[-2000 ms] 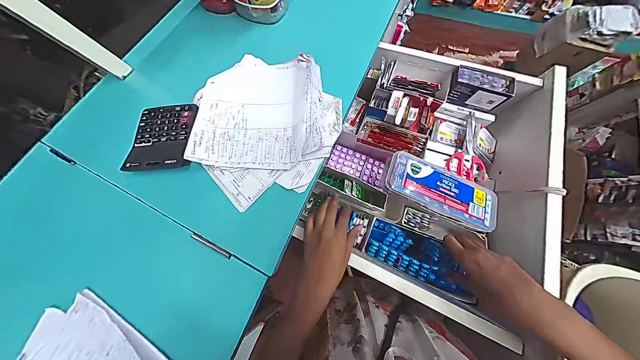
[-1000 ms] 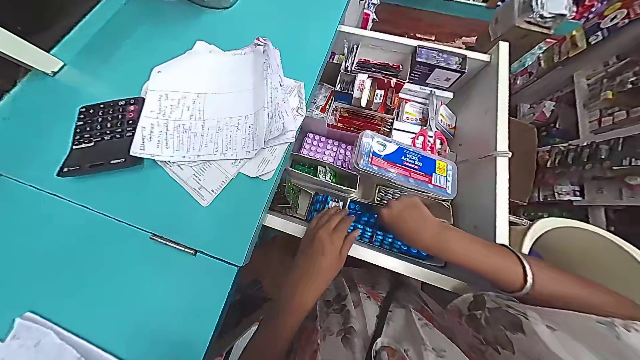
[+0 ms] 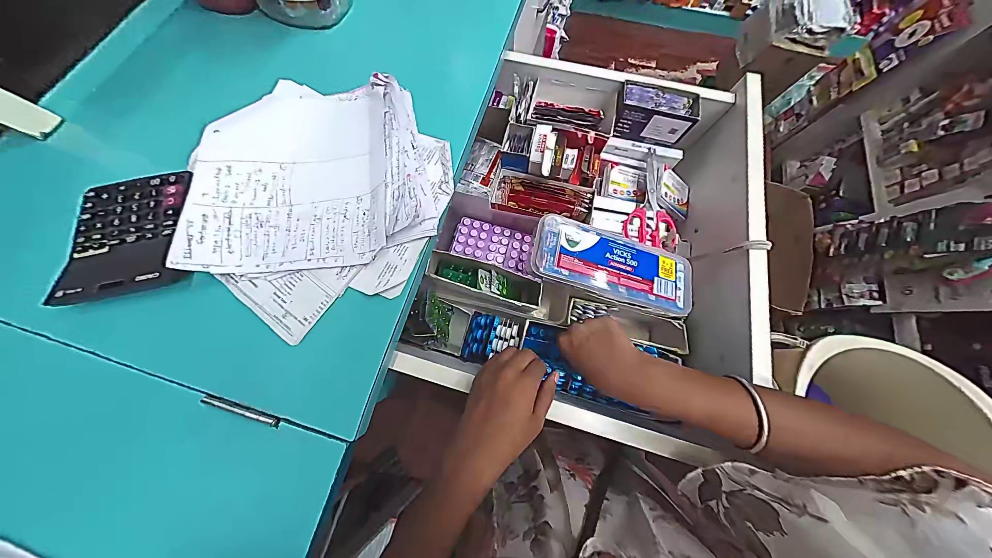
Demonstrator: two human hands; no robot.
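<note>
An open white drawer [image 3: 756, 232] holds boxes and trays of medicine. My left hand [image 3: 508, 395] rests over its front edge, fingers bent at the blue blister packs [image 3: 488, 335]. My right hand [image 3: 601, 353], a bangle on its wrist, reaches in from the right with curled fingers at more blue blister packs [image 3: 577, 384]; whether it grips one is hidden. Behind the hands lie a clear Vicks plastic case [image 3: 612, 263], purple blister packs [image 3: 492, 244], green blister packs [image 3: 480, 279] and red-handled scissors [image 3: 651, 225].
Left of the drawer, a teal counter [image 3: 155, 372] bears handwritten papers [image 3: 287, 178], a black calculator [image 3: 120, 232] and a glass jar [image 3: 306, 9]. A pale round bin [image 3: 891, 387] stands at the right, below stocked shelves [image 3: 930, 178]. A carton [image 3: 787, 248] is beside the drawer.
My right hand has moved left across the blue packs, from the drawer's right side toward my left hand. My left hand stays near the front edge.
</note>
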